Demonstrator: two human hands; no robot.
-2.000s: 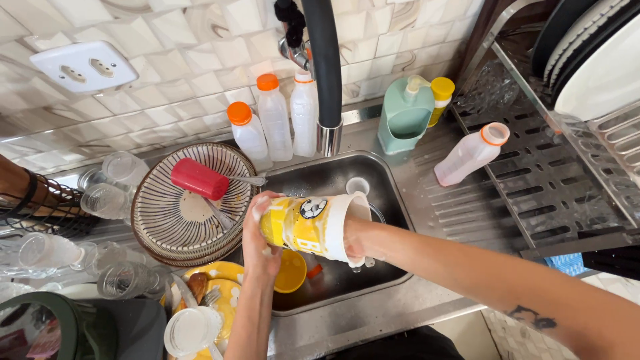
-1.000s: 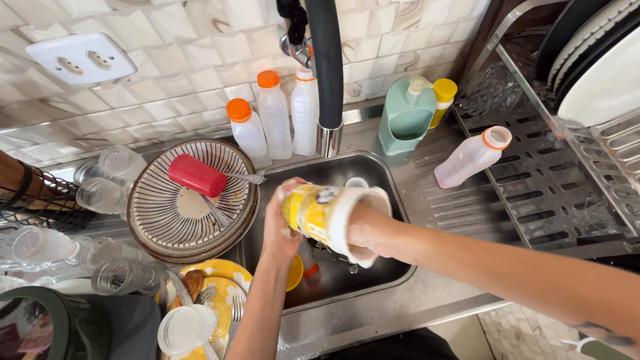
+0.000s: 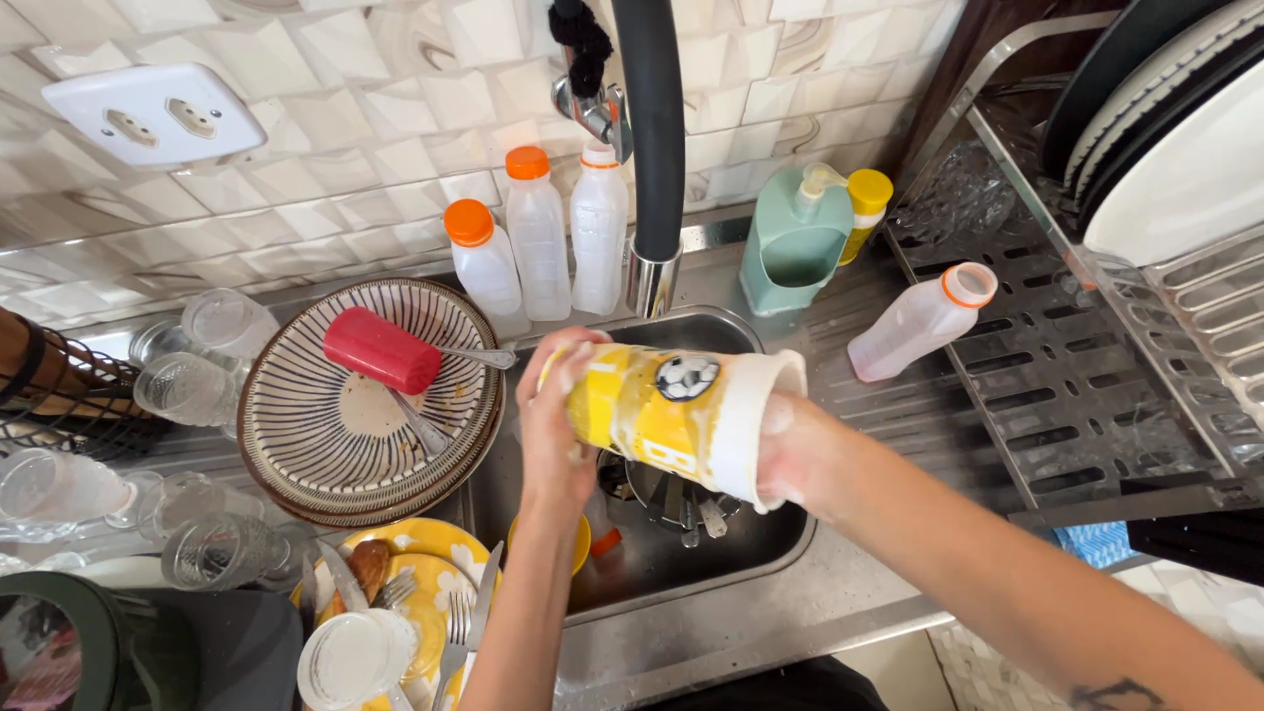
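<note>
A yellow and white cup [image 3: 681,420] with a football picture and lettering lies tilted on its side above the steel sink, soap suds on its surface. My left hand [image 3: 558,425] grips its base end. My right hand [image 3: 790,454] reaches into the wide white mouth; the fingers are hidden inside, and so is anything they hold. Below the cup, the sink basin [image 3: 691,573] holds a metal pot [image 3: 647,484] with cutlery and a yellow bowl [image 3: 581,541]. The black faucet spout [image 3: 652,197] hangs just behind the cup.
Stacked striped plates [image 3: 286,425] bear a red cup [image 3: 380,349]. Glasses [image 3: 188,390] and yellow plates [image 3: 410,538] are at left. Orange-capped bottles [image 3: 538,247] stand by the wall. A green soap dispenser [image 3: 795,237], an uncapped bottle [image 3: 913,326] and a dish rack [image 3: 1027,375] are at right.
The cup has turned in my hands, and its football picture, hidden from view one second ago, shows again. My right hand stays inside its mouth.
</note>
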